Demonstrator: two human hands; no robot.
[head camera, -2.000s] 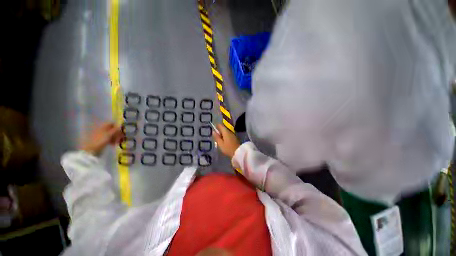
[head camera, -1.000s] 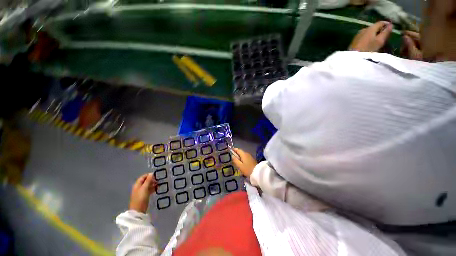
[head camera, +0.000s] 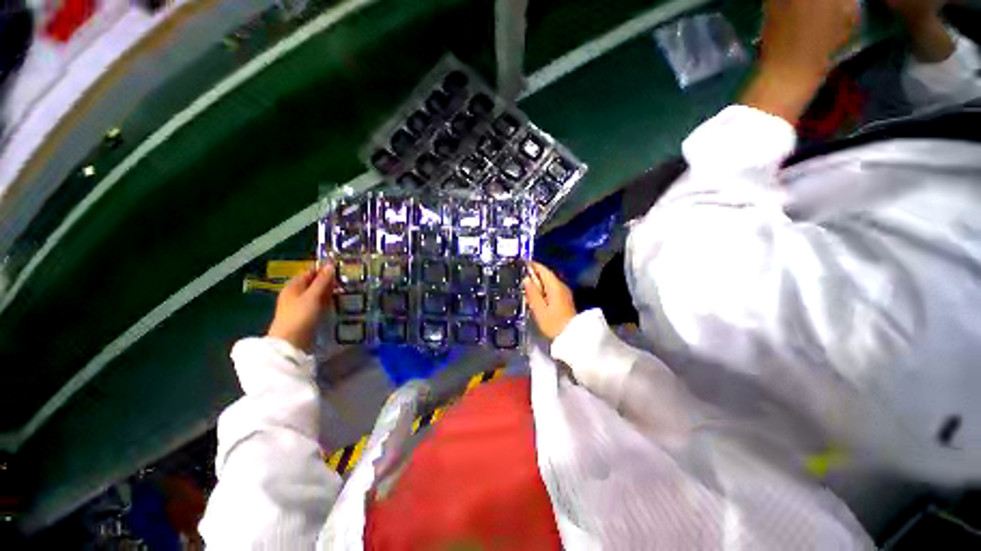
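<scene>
A clear blister tray (head camera: 415, 285) with rows of black rounded-square frames is held out flat in front of me. My left hand (head camera: 306, 302) grips its left edge and my right hand (head camera: 546, 298) grips its right edge. Glare covers the upper rows. A second tray of black frames (head camera: 473, 138) lies tilted on the green surface just beyond; the near part of it is hidden behind the held tray.
The green bench or conveyor (head camera: 194, 280) with pale rails curves across the front. A person in white (head camera: 796, 291) is close on my right. A clear bag (head camera: 701, 50) lies at the upper right. Yellow strips (head camera: 288, 274), a blue bin (head camera: 409, 364) and striped floor tape (head camera: 353, 454) show near the tray.
The view has turned and moved from the floor aisle to the green bench. The held tray is now level over the bench edge, close to the second tray. Both hands still hold it.
</scene>
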